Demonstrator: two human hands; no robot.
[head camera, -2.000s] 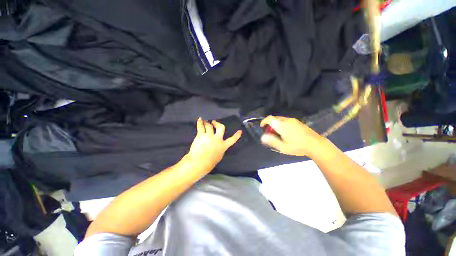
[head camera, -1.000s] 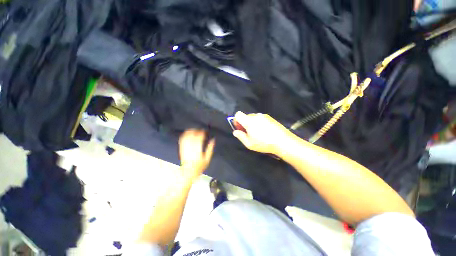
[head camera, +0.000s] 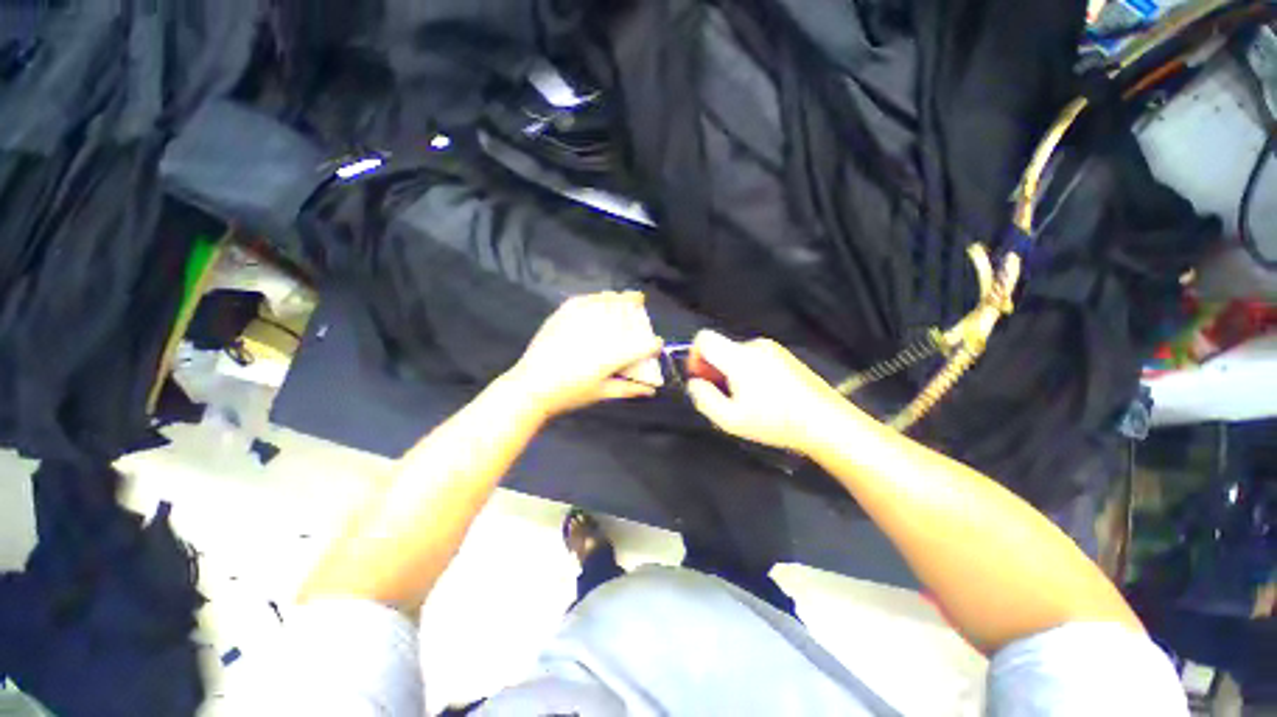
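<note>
A black garment (head camera: 546, 259) is spread over the table in front of me, creased and bunched. My right hand (head camera: 763, 390) is closed around the steam iron (head camera: 678, 366), whose dark body and red spot show at my fingers. My left hand (head camera: 595, 347) is bent, its fingertips close to the iron's front end. A small pale thing shows between my left fingers; whether it is cloth or something else is unclear. The iron's underside is hidden.
The yellow hose and coiled cords (head camera: 985, 308) run from the iron up to the right. The dark table pad (head camera: 357, 385) has its edge before my body. A black garment heap (head camera: 784, 126) covers the back. Black scraps (head camera: 112, 588) lie on the pale floor at left.
My left hand has moved up and right from the near part of the table to the iron's front. The right hand with the iron has shifted slightly right in view.
</note>
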